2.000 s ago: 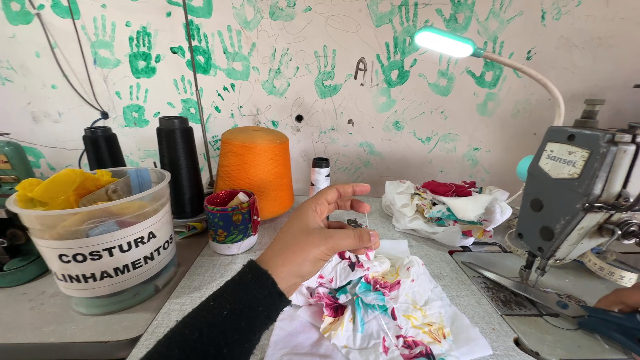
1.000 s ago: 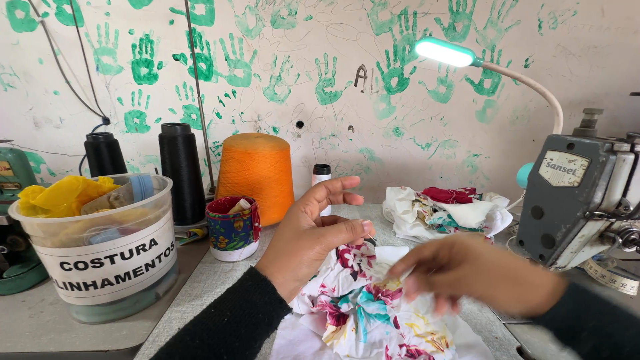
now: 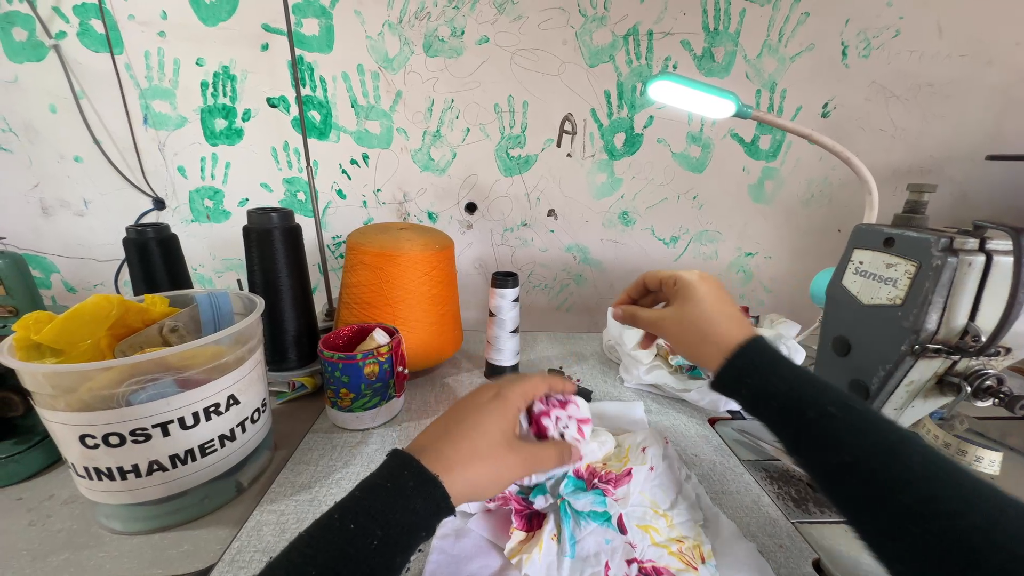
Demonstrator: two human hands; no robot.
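My left hand (image 3: 500,436) grips a bunched part of a white fabric piece with magenta, teal and yellow flower print (image 3: 600,512), which lies crumpled on the table in front of me. My right hand (image 3: 680,312) is raised over a second crumpled heap of white printed fabric (image 3: 664,376) farther back, its thumb and fingertips pinched together at the heap's upper left edge. Whether cloth or a thread is between those fingertips I cannot tell. A small dark object (image 3: 572,388) lies behind my left hand, partly hidden.
At right stands a grey sewing machine (image 3: 888,304) with a measuring tape (image 3: 960,448) and a lit lamp (image 3: 694,96). At left are a labelled plastic tub (image 3: 152,416), black thread cones (image 3: 280,288), a fabric-covered cup (image 3: 362,384), an orange thread cone (image 3: 398,296) and a white thread spool (image 3: 502,320).
My right hand, at the scissors by the sewing machine two seconds ago, came across to the front fabric and then moved back to the rear heap. My left hand has lowered and closed around the cloth.
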